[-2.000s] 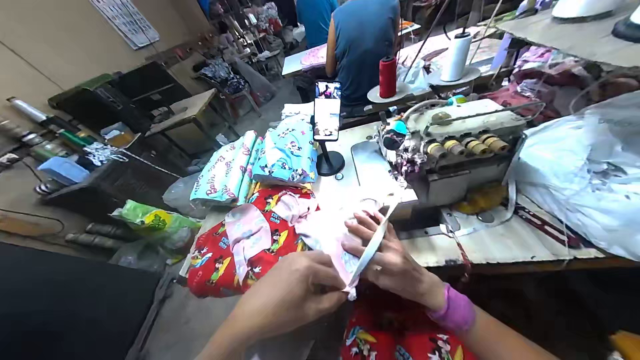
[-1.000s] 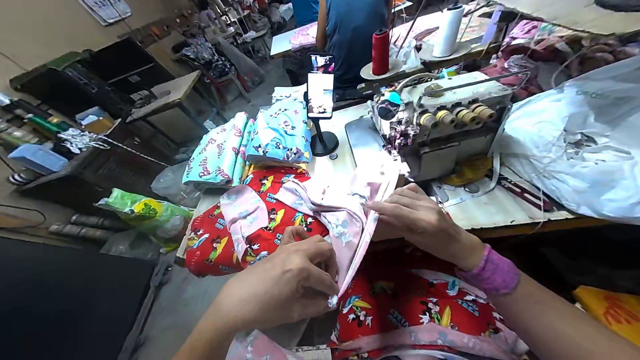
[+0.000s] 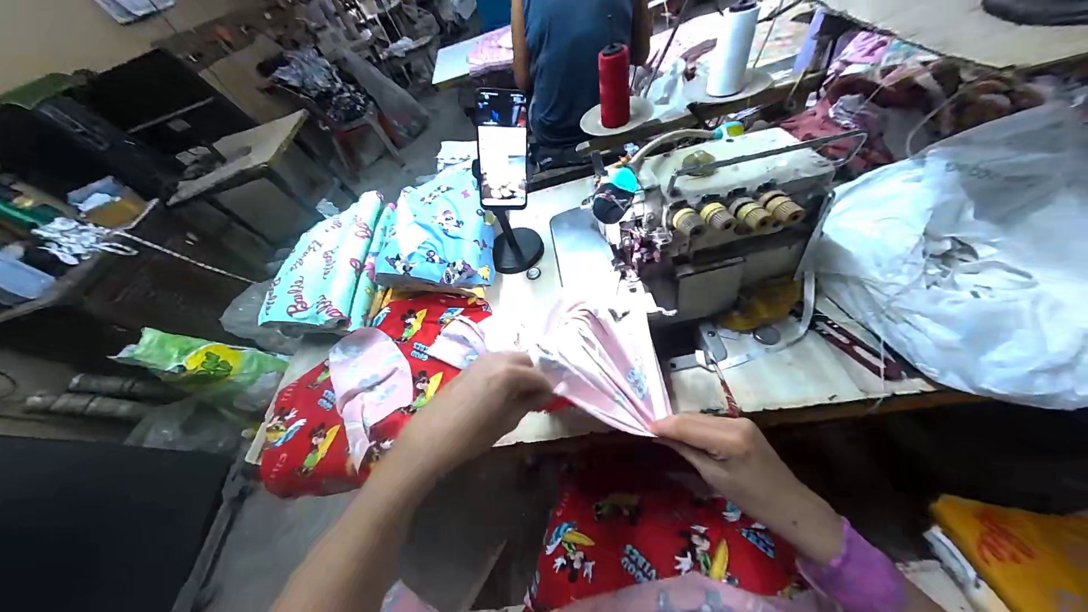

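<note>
Between my hands, pale pink printed fabric [image 3: 595, 365] is stretched in gathered folds over the table's front edge. My left hand [image 3: 510, 382] grips its left side, near the sewing table's middle. The fabric's lower right corner is pinched between the thumb and fingers of my right hand [image 3: 722, 455], which wears a purple wristband. Just beyond is an overlock sewing machine [image 3: 722, 229] with several tension dials. Red cartoon-print fabric [image 3: 302, 459] lies on the table at left with pink pieces [image 3: 370, 382] on top. More red printed fabric [image 3: 646, 544] lies below my hands.
A phone [image 3: 502, 153] stands on a round-based holder behind the fabric. Folded blue printed cloths [image 3: 438, 229] lie left of it. A white plastic bag [image 3: 960, 255] bulges at right. Red [image 3: 614, 89] and white [image 3: 732, 51] thread cones stand behind, near a seated person [image 3: 574, 68].
My right hand has moved down to the fabric's lower corner. My left hand has moved up from that corner to the fabric's left side. The pink fabric is now bunched in folds.
</note>
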